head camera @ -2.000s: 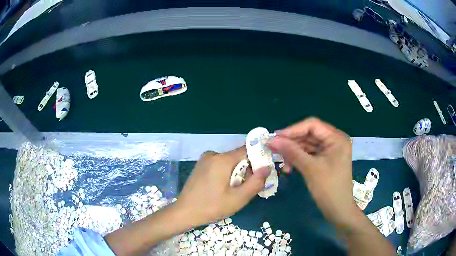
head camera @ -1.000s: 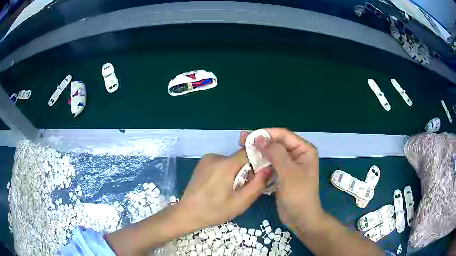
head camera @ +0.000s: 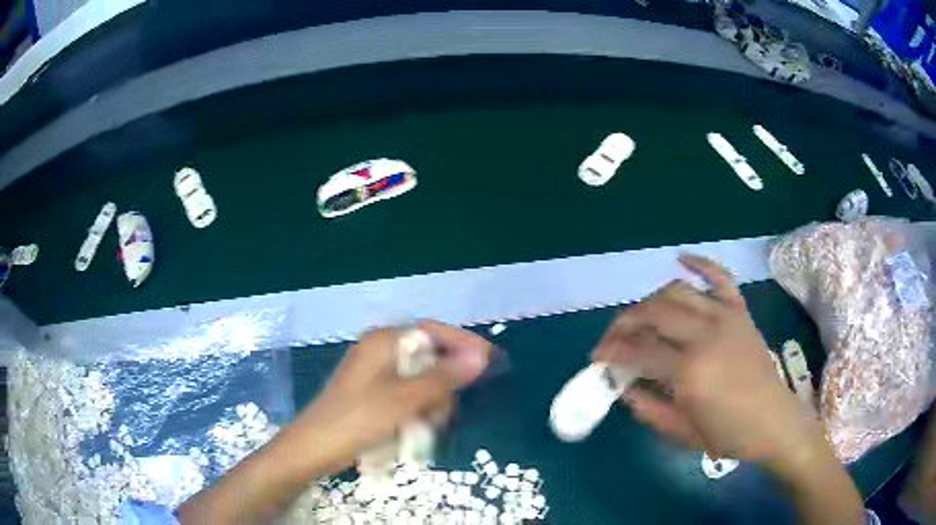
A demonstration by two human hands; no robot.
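My left hand [head camera: 385, 385] is blurred, left of centre above the loose pieces. Its fingers are curled round white plastic [head camera: 416, 352] that shows at the top and again below the hand; whether this is one base or more I cannot tell. My right hand [head camera: 708, 364] holds a flat white oblong base [head camera: 587, 403] by its upper right end, tilted over the bench. The hands are apart. A heap of tiny white pieces [head camera: 452, 494] lies below my left hand, and one small white piece [head camera: 499, 329] is near the rail.
The green belt [head camera: 493, 133] carries a printed shell [head camera: 366, 187], a white base [head camera: 606, 159] and several other parts. A grey rail [head camera: 452, 299] borders it. An open clear bag [head camera: 195, 379] is at left, a full pinkish bag [head camera: 872, 338] at right. Bases [head camera: 796, 367] lie partly behind my right hand.
My hands have separated: the left moved left, the right moved right with a base in it. A white base now shows on the belt at upper right. The view has tilted.
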